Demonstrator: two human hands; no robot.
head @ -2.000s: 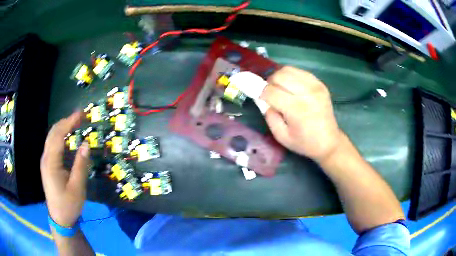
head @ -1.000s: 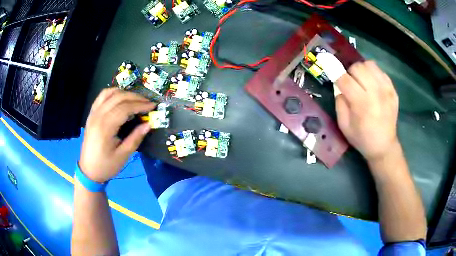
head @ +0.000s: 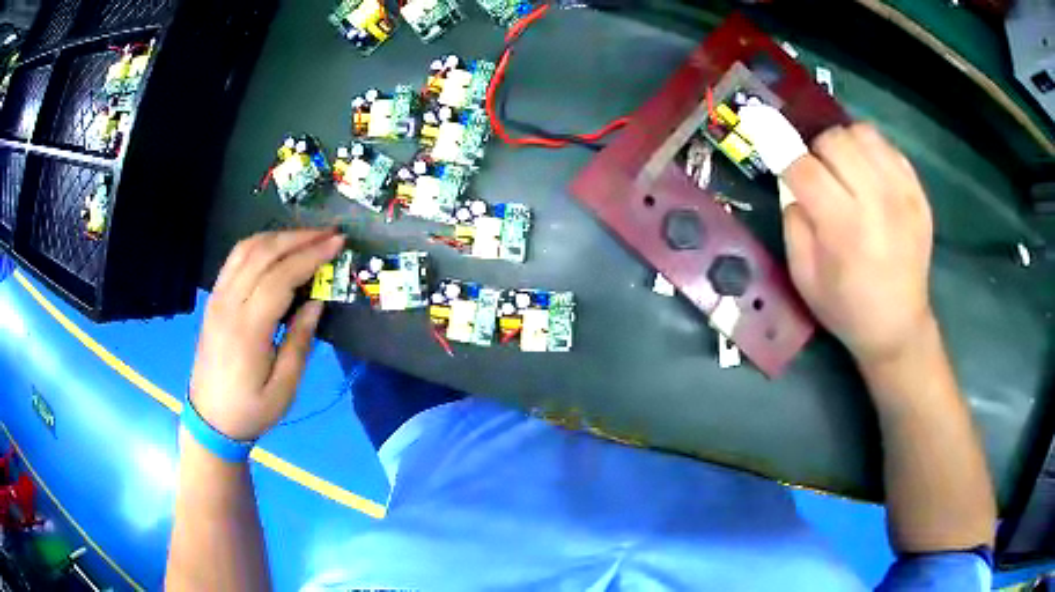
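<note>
My left hand (head: 257,330), with a blue wristband, holds a small power supply board (head: 334,281) between thumb and fingers at the mat's near left. Several similar boards (head: 430,189) with yellow, white and green parts lie on the dark green mat beside it. My right hand (head: 862,237), with white finger coverings, grips another board (head: 733,135) at the opening of the dark-red test fixture (head: 714,257). The fingers hide part of that board. The fixture lies tilted on the mat, with a grey metal strip along one inner edge.
A red and black lead (head: 500,110) curves to the fixture's left side. A black divided tray (head: 174,174) at the left holds several boards. White scraps (head: 728,350) lie by the fixture. A wood-edged shelf (head: 943,44) runs along the back right.
Another board now shows in my left fingers, with one board just right of it. Two boards near the front edge sit further right. My right hand stays at the fixture with its board.
</note>
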